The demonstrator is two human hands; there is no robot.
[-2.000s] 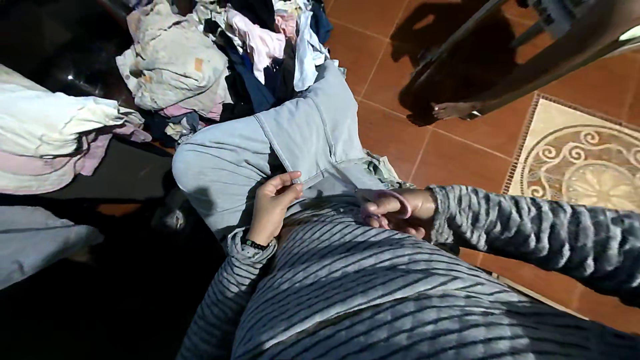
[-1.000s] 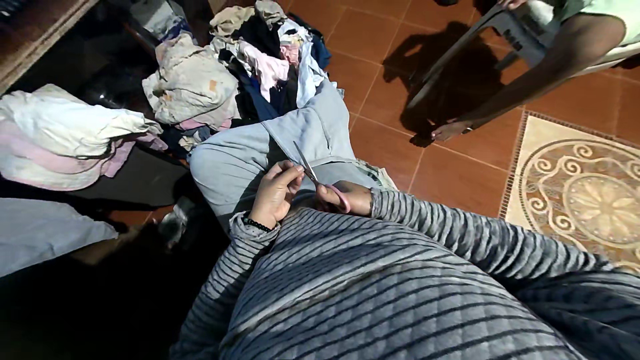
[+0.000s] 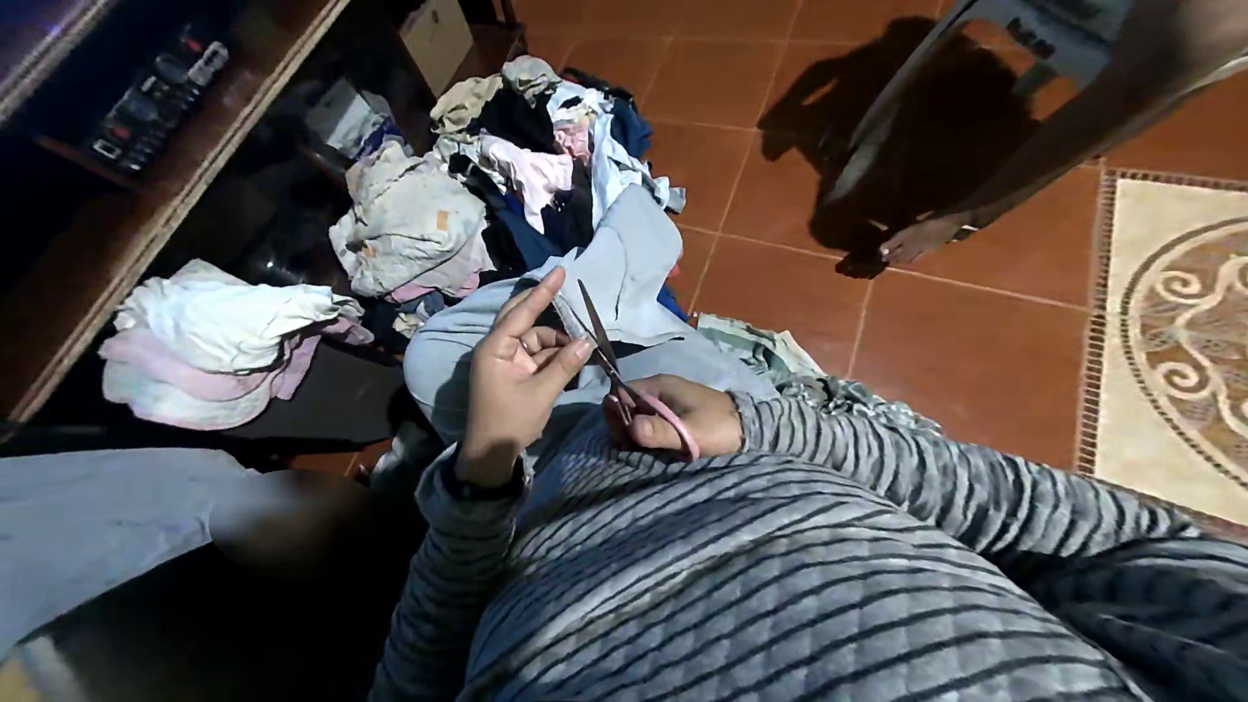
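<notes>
Pink-handled scissors [image 3: 673, 425] are in my right hand [image 3: 682, 414], their blades parted and pointing up and left. My left hand [image 3: 522, 375] pinches an edge of grey cloth between thumb and a finger, close beside the blades, with the index finger raised. Light grey-blue cloth [image 3: 624, 263] lies over my lap and extends forward to a heap of clothes. Whether the blades have cloth between them, I cannot tell.
A mixed heap of clothes [image 3: 531, 175] lies ahead. Folded white and pink cloths [image 3: 214, 341] are at left, below a wooden shelf [image 3: 185, 205]. A person's bare foot [image 3: 921, 239] and a plastic chair [image 3: 1063, 34] are at upper right. More cloth [image 3: 770, 346] lies beside my lap.
Compared with two seconds ago, the scissors' blades now point up and left beside my left hand. My left index finger has lifted since one second ago.
</notes>
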